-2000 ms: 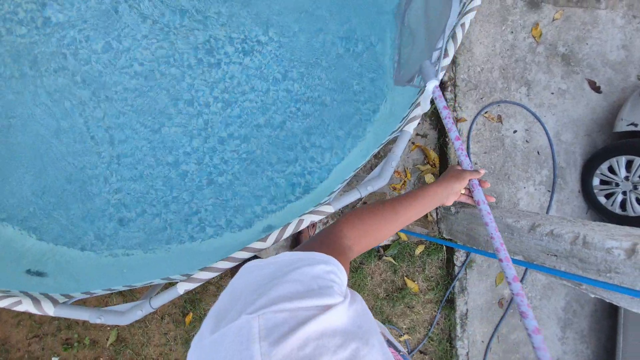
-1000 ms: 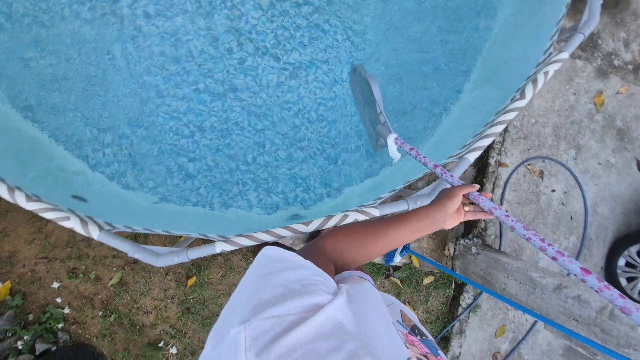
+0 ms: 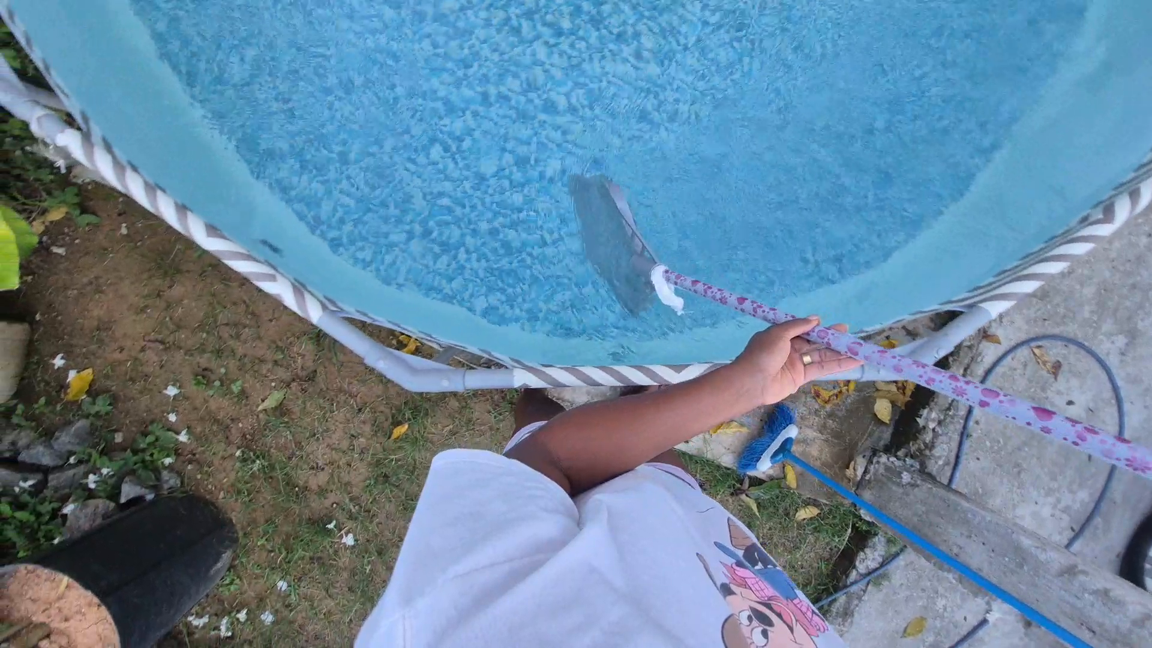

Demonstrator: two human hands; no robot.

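My left hand (image 3: pixel 792 360), with a ring on one finger, holds a pole with a pink and purple floral pattern (image 3: pixel 972 387) just above the pool's near edge. The thumb lies on the far side and the fingers pass beneath the pole. At the pole's far end, white material (image 3: pixel 667 290) is tied beside a pool skimmer net (image 3: pixel 612 243). The net's head lies in the water of the above-ground pool, whose rim (image 3: pixel 621 374) has a grey and white zigzag pattern. My right hand is out of view, and the pole's other end runs off the right edge.
A blue-bristled brush (image 3: pixel 769 441) with a blue handle (image 3: pixel 936 544) lies right of my body. A hose (image 3: pixel 1120 396) curves over the concrete near a wheel (image 3: pixel 1138 553). A concrete beam (image 3: pixel 999 540), stones (image 3: pixel 67 450) and a black container (image 3: pixel 148 562) are near the pool.
The skimmer net has moved left through the water, from beside the pool wall at the right. My left hand has kept its hold on the pole. The view has shifted.
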